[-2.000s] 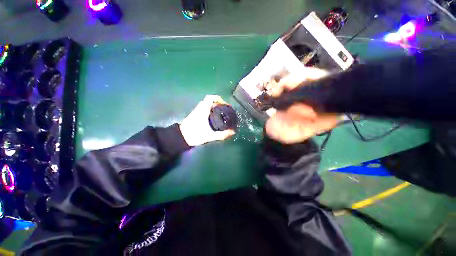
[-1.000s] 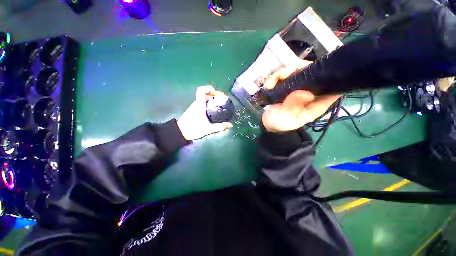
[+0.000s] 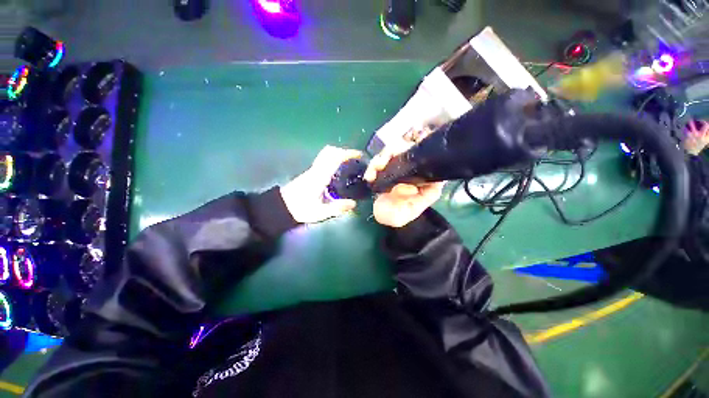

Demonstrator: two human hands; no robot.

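Observation:
My left hand (image 3: 320, 186) holds a small round black unit (image 3: 349, 179) over the green bench, fingers around its left side. My right hand (image 3: 404, 200) grips the front of a thick black electric screwdriver (image 3: 466, 144). The screwdriver tip is at the unit's face; my fingers and the barrel hide the exact contact. A thick black hose (image 3: 670, 179) curves from the tool's rear down to the right. The white screw feeder (image 3: 424, 109) stands just behind the tool, its box partly covered by it. No single screw can be made out.
A black tray (image 3: 124, 155) of round units, some glowing, lies at left. Lit units stand on the grey strip (image 3: 326, 35) at the back. Black cords (image 3: 567, 214) tangle right of the feeder. A blurred yellow patch (image 3: 595, 80) and another person's hand (image 3: 694, 136) are at right.
My right hand and the screwdriver have moved left from the feeder's front to the unit. The barrel has swung, and its rear and hose now show. Units on the grey strip have shifted right.

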